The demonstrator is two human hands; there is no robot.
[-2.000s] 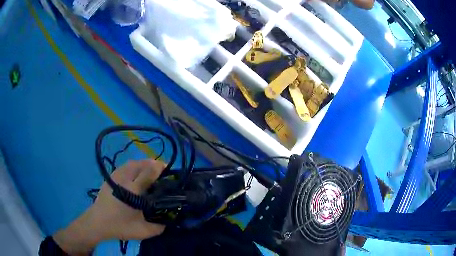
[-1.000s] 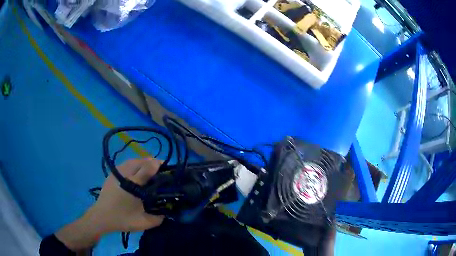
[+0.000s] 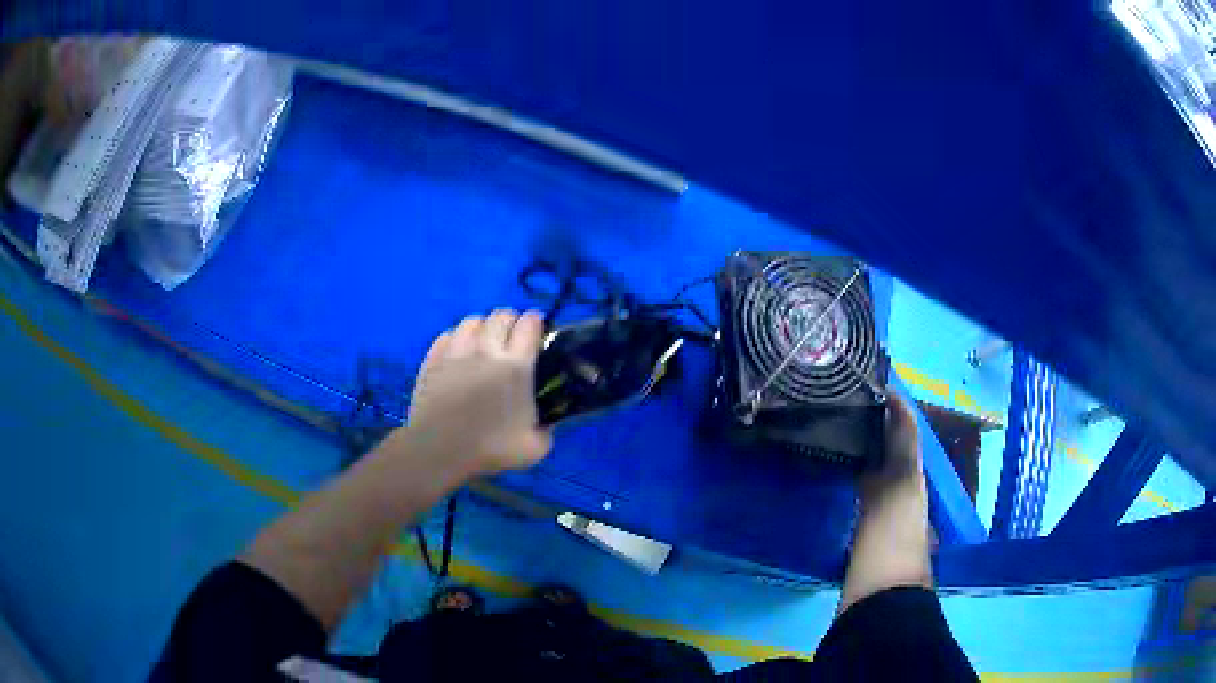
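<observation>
My left hand grips a black box with loose cables over the blue shelf. Dark cables lie behind it and hang below my wrist. My right hand holds the right side of the black fume extractor fan, whose round wire guard faces up. The fan is to the right of the black box, with a thin cable between them. Most of my right hand's fingers are hidden behind the fan.
Clear plastic bags with white sheets lie at the shelf's left end. A blue upper shelf hangs over the back. Blue rack bars stand at the right. A pale label is on the shelf's front edge.
Both hands have moved forward over the shelf with the black box and the fan. The white foam tray has gone out of view, and the bags appear nearer.
</observation>
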